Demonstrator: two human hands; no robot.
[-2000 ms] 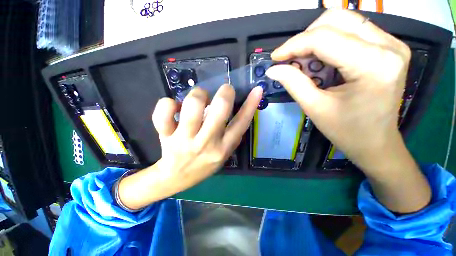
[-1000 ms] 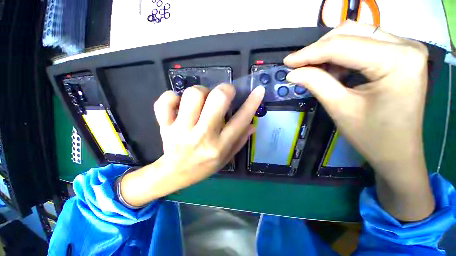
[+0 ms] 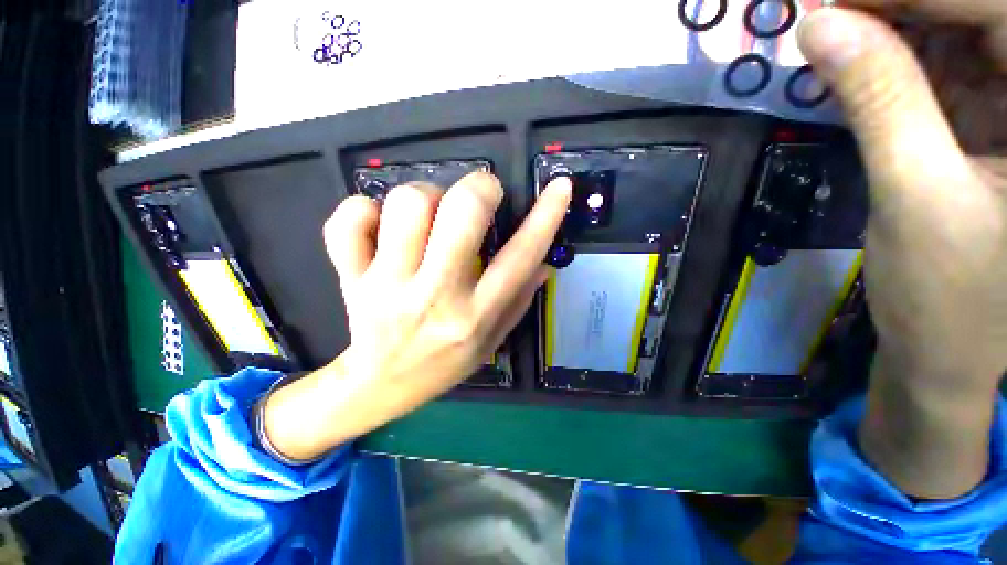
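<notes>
My right hand (image 3: 922, 166) pinches a clear lens film sheet (image 3: 718, 80) with dark rings, raised above the tray's back right edge; the hand is partly cut off by the top and right edges. My left hand (image 3: 425, 276) has its index fingertip on the rear camera module (image 3: 585, 199) of a half-assembled phone (image 3: 652, 199). Its other fingers are bent over the phone to the left; whether it holds anything is hidden. The phones lie in the black foam tray (image 3: 276, 210), each with a silvery battery (image 3: 596, 311) edged in yellow.
Loose dark rings (image 3: 337, 40) lie on white paper (image 3: 442, 39) behind the tray. A dotted liner strip (image 3: 172, 338) lies on the green mat (image 3: 497, 439). A stack of film sheets (image 3: 135, 66) stands back left. Dark stacked trays (image 3: 50, 243) are at left. One tray pocket is empty.
The film sheet has come away from the phone, up and to the right with my right hand, uncovering the camera module. My left hand stays nearly in place, fingertip on the module.
</notes>
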